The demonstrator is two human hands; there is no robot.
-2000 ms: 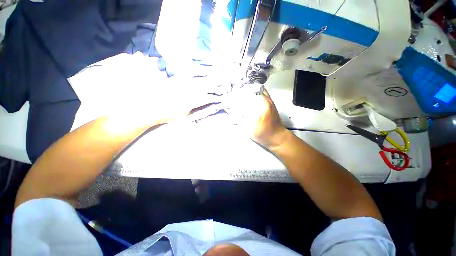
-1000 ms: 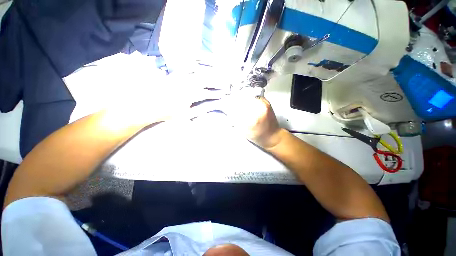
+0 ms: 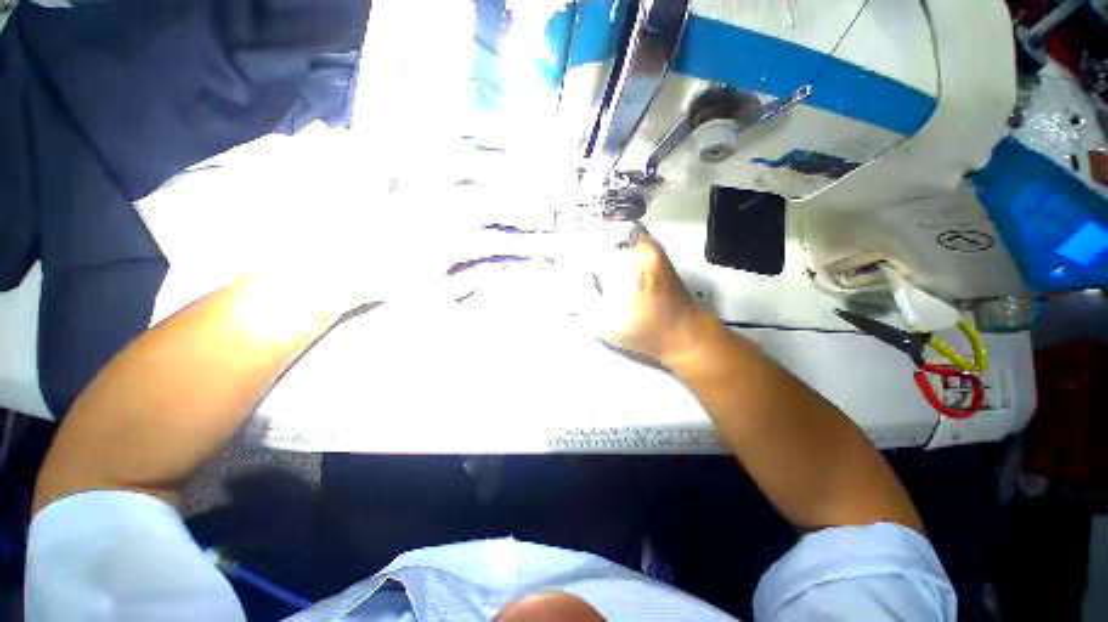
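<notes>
A garment piece (image 3: 261, 201) lies left of the needle, washed out white by the lamp glare. Dark folds of it show near the presser foot cluster (image 3: 622, 201). My right hand (image 3: 642, 286) rests just below the presser foot at the cloth; its fingers are lost in the glare, so I cannot tell what they hold. My left forearm reaches in from the left over the cloth; the left hand is washed out by the glare and its fingers cannot be made out. The white machine head with a blue stripe (image 3: 808, 79) stands above and right.
Dark navy cloth (image 3: 146, 109) spreads at the left and back. A black flat rectangle (image 3: 746, 231) lies below the machine arm. Scissors with red and yellow handles (image 3: 920, 348) lie at the right. A blue control panel (image 3: 1047, 219) is far right. The table's front edge (image 3: 608, 440) runs below my arms.
The view has shifted slightly. The dark folds near the presser foot have changed shape and sit a little further left. Both arms keep nearly the same pose.
</notes>
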